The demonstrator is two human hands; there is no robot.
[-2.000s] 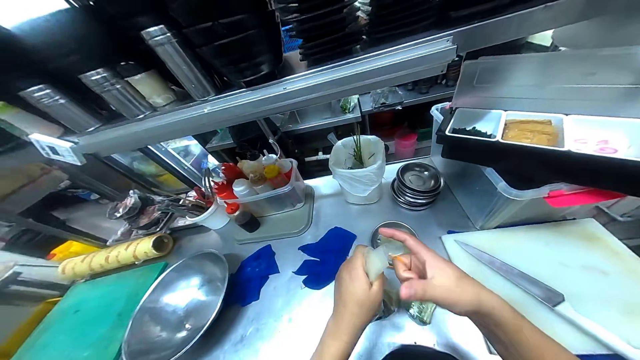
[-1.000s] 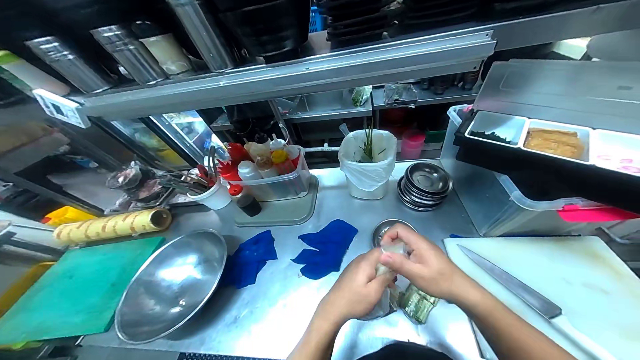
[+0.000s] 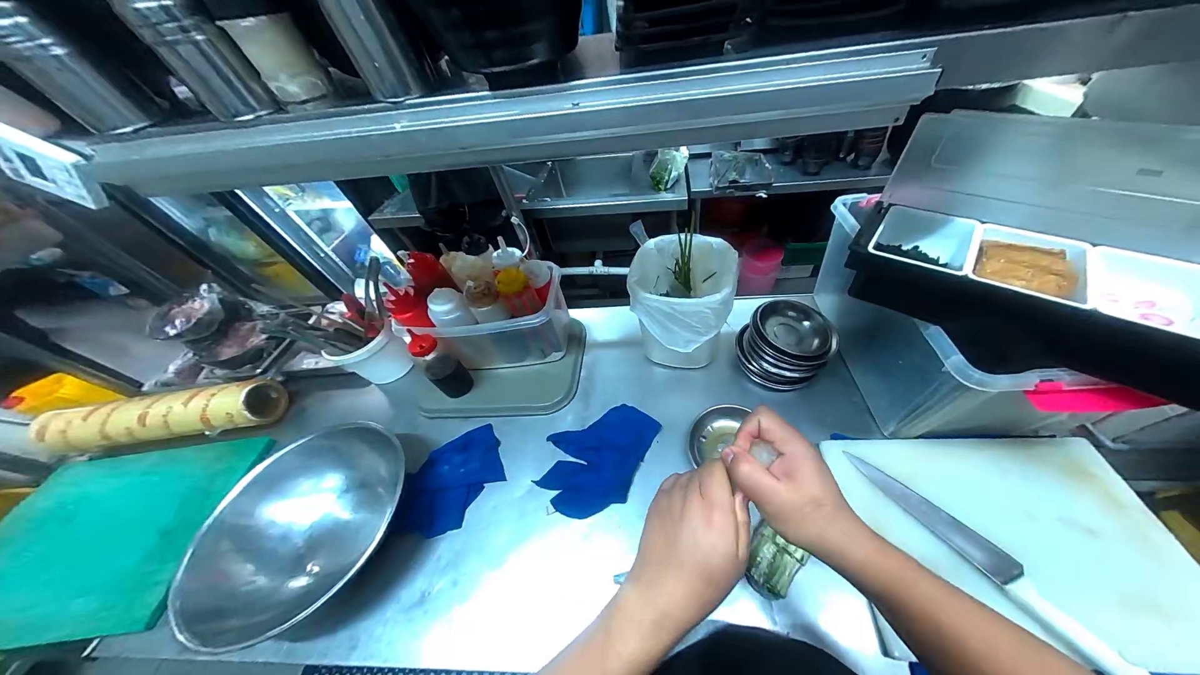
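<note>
My left hand [image 3: 696, 525] and my right hand [image 3: 787, 483] meet above the steel counter, fingers pinched together around a small pale, translucent piece that mostly hides behind them; its exact kind is unclear. Just behind the fingertips sits a small round metal dish [image 3: 714, 433] with something pale in it. A greenish, striped wrapped bundle [image 3: 776, 561] lies under my right wrist. Blue cloths [image 3: 600, 461] are spread left of my hands. To the right, a knife with a white handle [image 3: 947, 525] rests on a white cutting board [image 3: 1059, 478].
A large steel bowl [image 3: 291, 534] and a green board [image 3: 122, 544] are at left. Behind stand a bin of squeeze bottles [image 3: 506, 342], a white-lined container [image 3: 682, 291] and stacked metal dishes [image 3: 787, 342]. Topping trays [image 3: 1027, 267] sit at right; a metal shelf [image 3: 525, 122] crosses above.
Two seconds ago the pale piece showed between my raised, parted fingers; now both hands are closed together around it, with most of it hidden. The greenish bundle shows more than at first.
</note>
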